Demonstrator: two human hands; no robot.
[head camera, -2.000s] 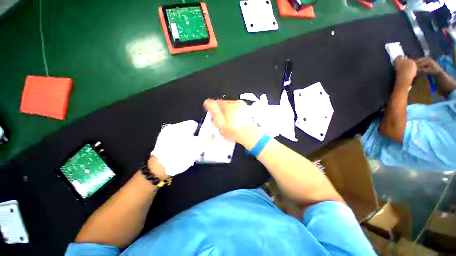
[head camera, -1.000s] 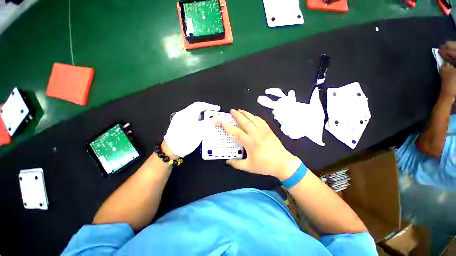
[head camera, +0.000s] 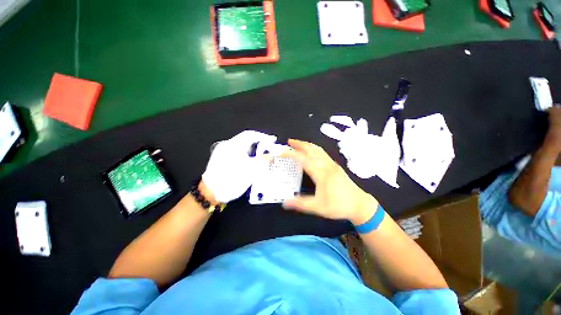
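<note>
A white square plate with dark corner dots and a fine hole grid (head camera: 277, 181) lies in front of me, between my hands; whether a housing is under it cannot be told. My left hand (head camera: 237, 166), in a white glove, grips its left side. My bare right hand (head camera: 329, 184), with a blue wristband, holds its right side with the fingers on the top edge and the thumb near the lower right. An open unit with a green circuit board (head camera: 139, 181) lies on the mat to the left, connectors at its upper right.
A spare white glove (head camera: 372, 147), a slim black stick (head camera: 401, 95) and overlapping white covers (head camera: 427, 149) lie right. A covered unit (head camera: 32, 227) is far left. The green belt (head camera: 147, 55) carries orange-red pads (head camera: 72, 100) and units. An open cardboard box (head camera: 446, 240) and another worker's arm (head camera: 536, 166) are right.
Over the last second my right hand's fingers have drawn back to the plate's right side, showing more hole grid. Earlier, my right hand moved down from above the plate. The view has shifted.
</note>
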